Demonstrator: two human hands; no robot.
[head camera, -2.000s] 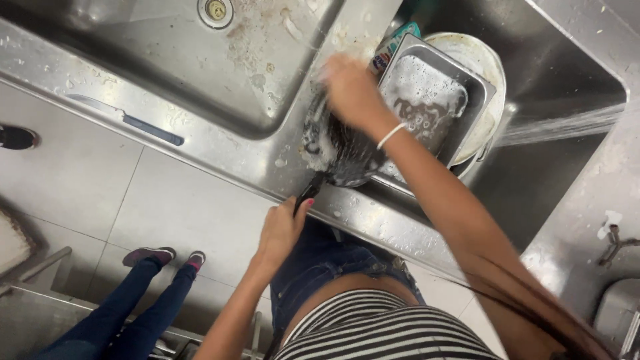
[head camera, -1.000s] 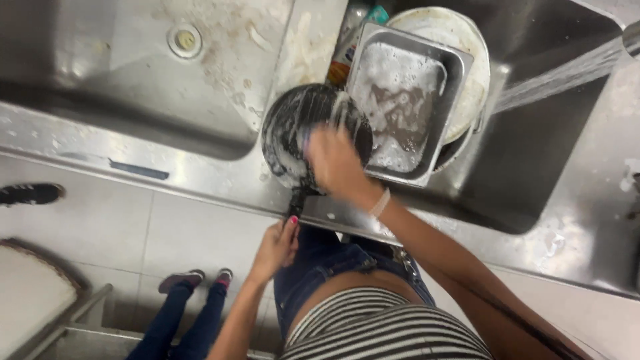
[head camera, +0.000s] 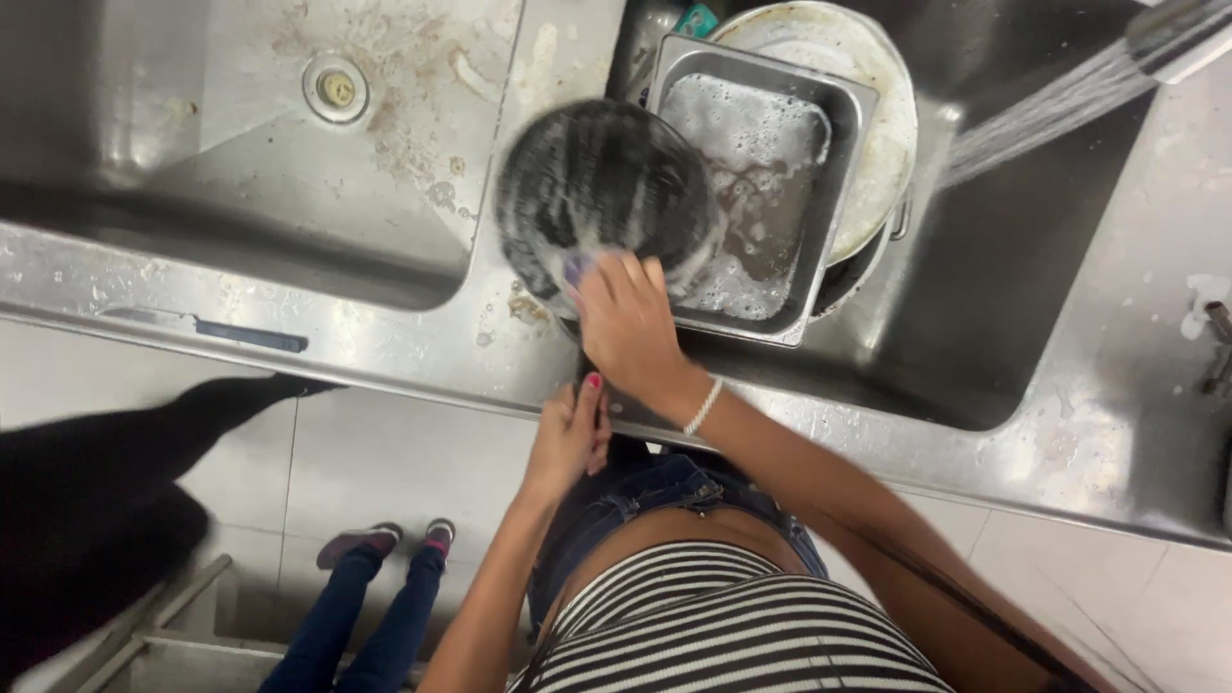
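Observation:
My left hand (head camera: 568, 433) grips the handle of a black frying pan (head camera: 606, 183), whose round face is streaked with suds. The pan is tilted over the divider between two sink basins, its right side beside a steel food pan (head camera: 847, 202) of murky, soapy water. Against the frying pan's lower part, my right hand (head camera: 630, 322) presses a small purplish scrubber (head camera: 577, 269), mostly covered by the fingers and blurred. Under the steel pan lies a worn whitish round dish or lid (head camera: 881, 125).
Water streams from a spray nozzle (head camera: 1169, 43) into the right basin (head camera: 972, 318). A dark-handled knife (head camera: 250, 335) lies on the sink's front ledge. The left basin (head camera: 241, 192) has brown stains. A person's legs (head camera: 361, 606) and a dark blurred shape (head camera: 96, 491) are at lower left.
My right hand has moved over the frying pan, its face now more visible than one second ago. My left hand has stayed on the handle. A dark shape has entered at left.

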